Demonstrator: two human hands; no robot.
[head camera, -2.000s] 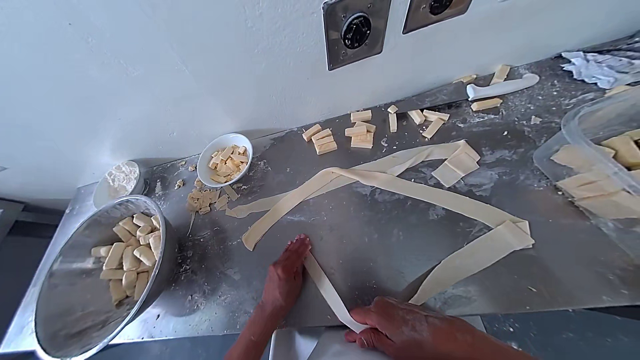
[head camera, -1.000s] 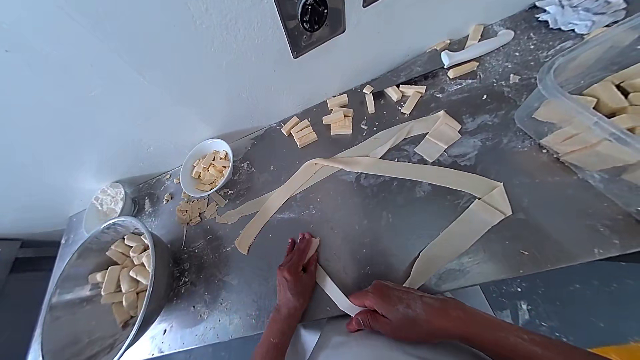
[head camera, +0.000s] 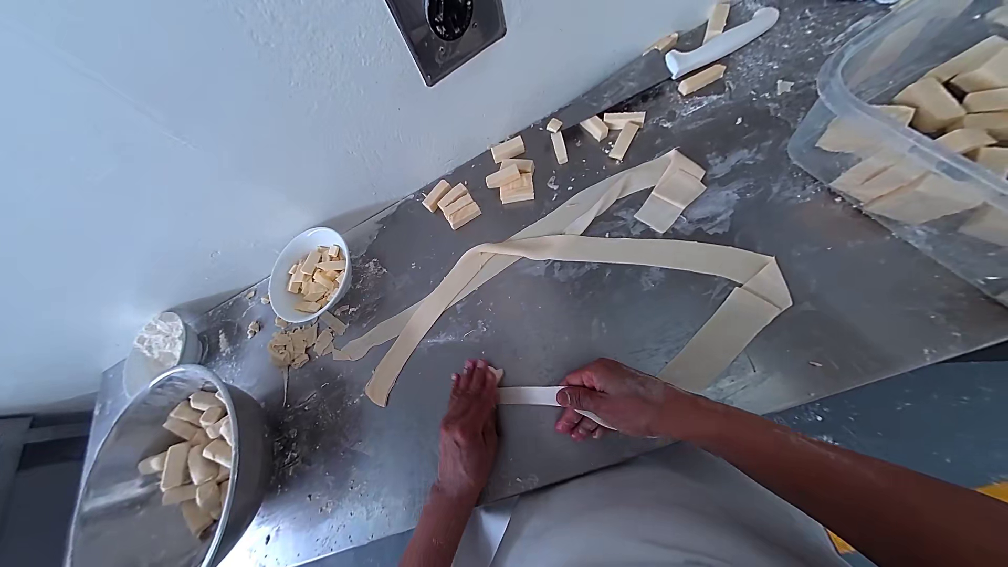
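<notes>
My right hand grips the free part of a narrow dough strip near the front edge of the steel table. Flat over the strip's other end lies my left hand, with a small bit of dough showing past its fingertips; whether its fingers grip anything is hidden. Long dough bands lie crossed and folded behind both hands. Further back, several short cheese-like sticks rest in small groups. A white bowl at the left holds more cut pieces, with dough scraps beside it.
At the left stand a steel bowl of wrapped dough pieces and a small container of white powder. A clear plastic tub with more pieces is at the right. A white-handled knife lies by the wall.
My right hand has moved up, and the strip between my hands, slanted before, now runs nearly level. The view has shifted closer.
</notes>
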